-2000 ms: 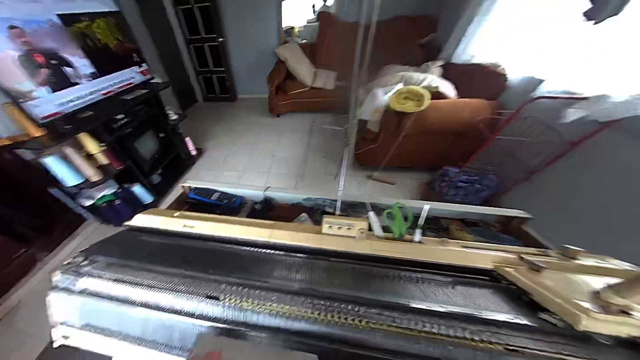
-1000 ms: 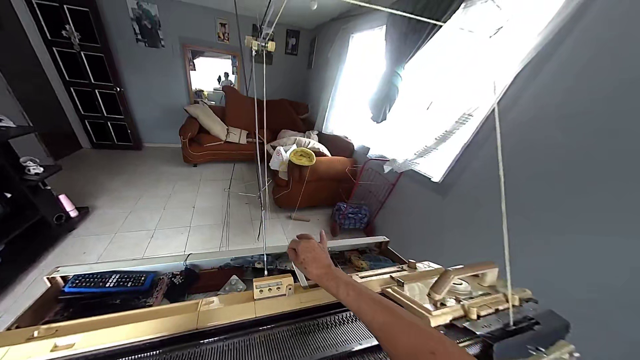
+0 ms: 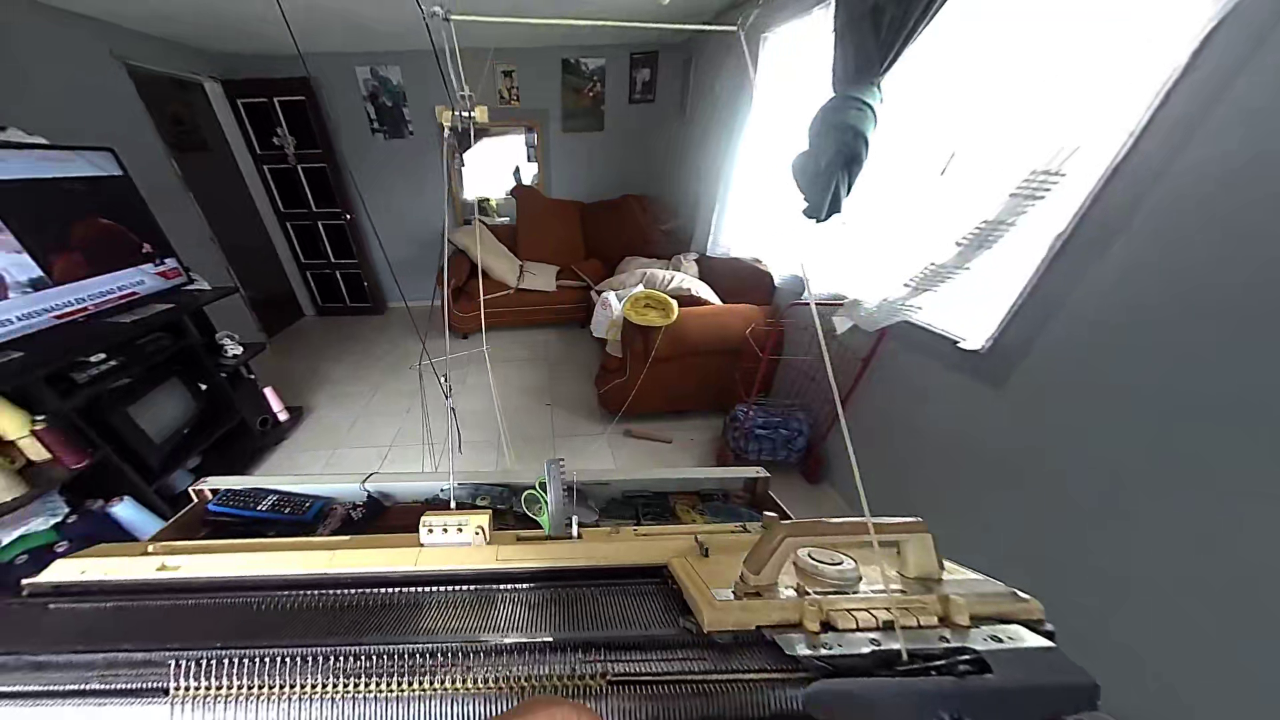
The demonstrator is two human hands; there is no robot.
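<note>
Only a sliver of skin (image 3: 548, 708) shows at the bottom edge, below the needle bed; I cannot tell which hand or body part it is. Neither of my hands is clearly visible. The cream carriage (image 3: 840, 580) of a knitting machine sits at the right end of the beds, with its handle and round dial up. A pale yarn runs down from above into the carriage front. Yellowish yarn (image 3: 400, 688) lies along the upright needles of the front bed (image 3: 300, 700). Behind the rear rail stand green-handled scissors (image 3: 536, 505) and a grey toothed comb (image 3: 556, 495).
A cream row counter (image 3: 455, 528) sits on the rail. A tray behind holds a blue-edged remote control (image 3: 270, 505) and small tools. Beyond are a yarn mast (image 3: 447, 300), a yellow yarn cone (image 3: 650, 308) on a sofa arm, a red cart (image 3: 790, 400) and a television (image 3: 80, 230).
The hand and forearm that reached over the rail near the row counter one second ago have withdrawn from there. The view has swung about.
</note>
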